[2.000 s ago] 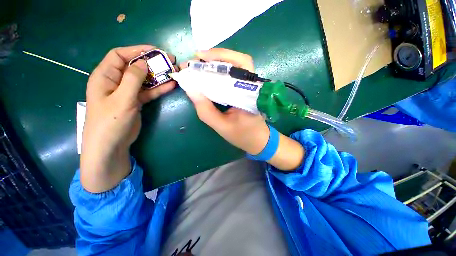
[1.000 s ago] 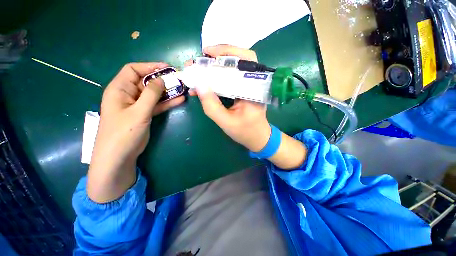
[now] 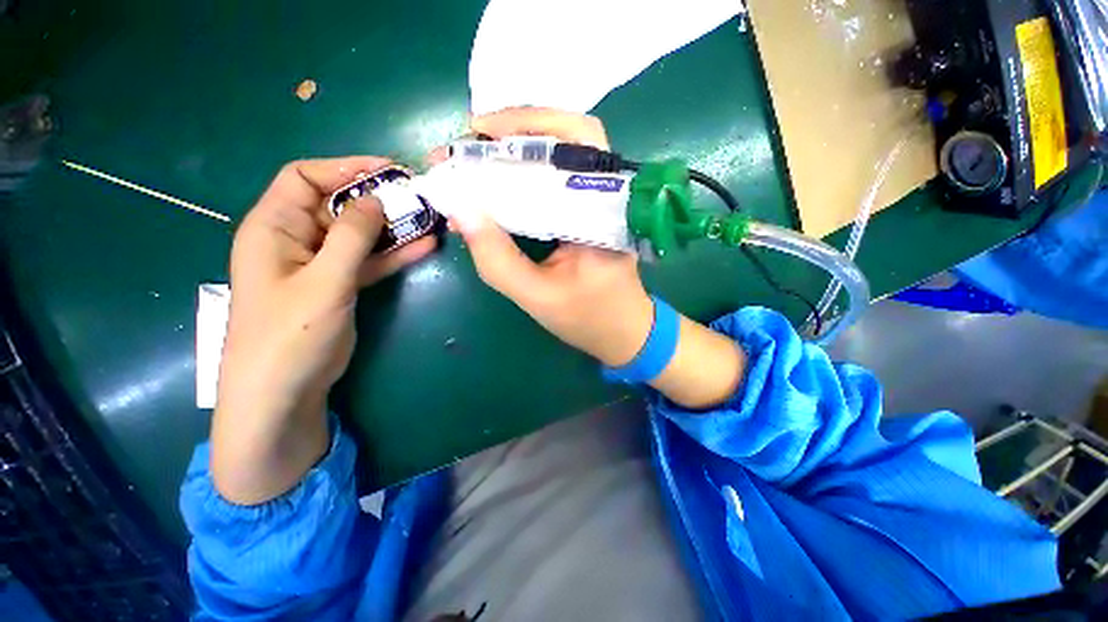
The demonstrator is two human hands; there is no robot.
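Note:
My left hand holds a small rounded device housing between thumb and fingers, its open side with white and metallic parts facing up. My right hand grips a fat white glue syringe with a green adapter head on its rear end. The syringe tip points left at the housing's upper right edge; glare hides whether it touches. A finger switch with a black cable lies along the barrel. A clear air hose curves from the green cap.
A white paper sheet lies beyond my right hand. A cardboard sheet and a black dispenser with a round gauge are at right. A thin stick and white paper scrap lie left. A dark crate stands far left. Another blue sleeve shows at right.
Since two seconds ago, the housing has turned and sits slightly lower in my left hand. The syringe has swung more level, and its hose now bends in a wider loop. Both hands keep their holds.

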